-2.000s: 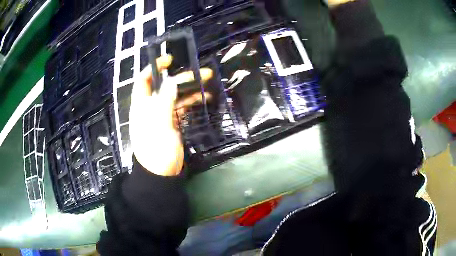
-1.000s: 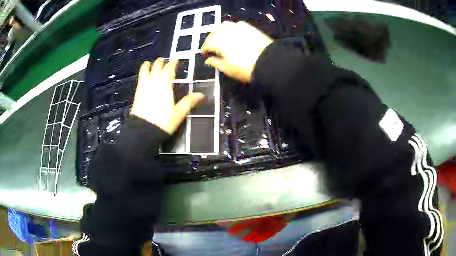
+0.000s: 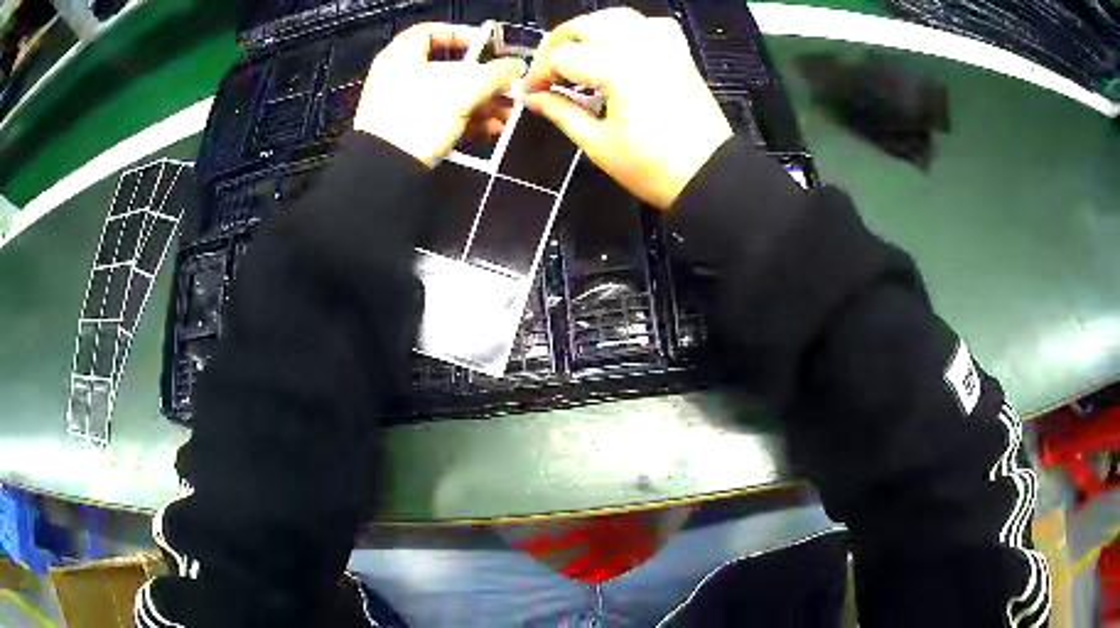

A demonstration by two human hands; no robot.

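The die-cut adhesive sheet, a strip of dark rectangles divided by white lines, hangs tilted over the blister tray. Its lower end shines white with glare. My left hand has its fingers closed on the sheet's upper part. My right hand is right beside it, thumb and fingertips pinched at the sheet's upper right edge. The fingertips of both hands nearly meet. Whether a loose piece is between them cannot be told. Black phone-shaped pockets show around the sheet.
Spare adhesive sheets lie fanned left of the tray on the green worktop. A dark blurry patch lies right of the tray. Stacked black trays stand at the far right. Red stools show below the bench edge.
Both hands have moved up to the sheet's upper part and closed together on it. The sheet has gone from lying nearly straight to tilted, its lower end now glaring.
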